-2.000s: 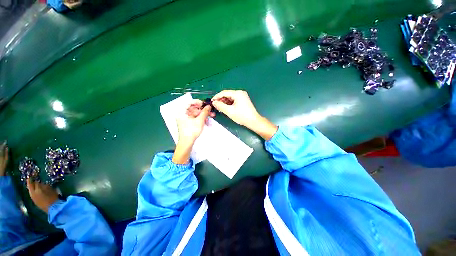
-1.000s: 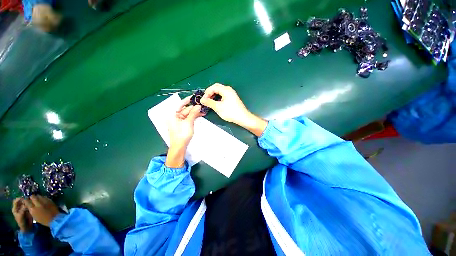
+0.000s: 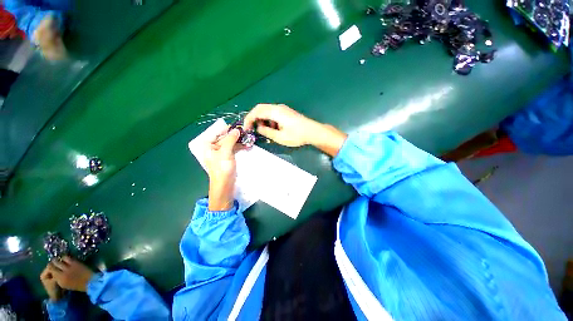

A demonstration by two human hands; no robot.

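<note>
My left hand [image 3: 221,150] holds a small dark round part [image 3: 244,135] with a ring-like, silvery face between thumb and fingers, above the paper. My right hand [image 3: 276,124] is bent over the part from the right, its fingertips at the part's upper edge; whether they grip anything is too small to tell. White paper sheets [image 3: 276,183] lie overlapping under my hands on the green surface. Thin silvery rods [image 3: 217,117] lie at the paper's top edge, partly hidden by my hands.
A heap of dark parts [image 3: 433,25] lies at the upper right, with a white slip [image 3: 350,37] left of it. Stacked trays [image 3: 545,19] stand far right. Neighbour's hands [image 3: 66,274] work beside two piles [image 3: 90,232] at lower left. A single dark piece [image 3: 95,165] lies at left.
The dark part has turned in my left hand and shows a shinier face. The view has shifted. A single dark piece now shows on the green surface at left.
</note>
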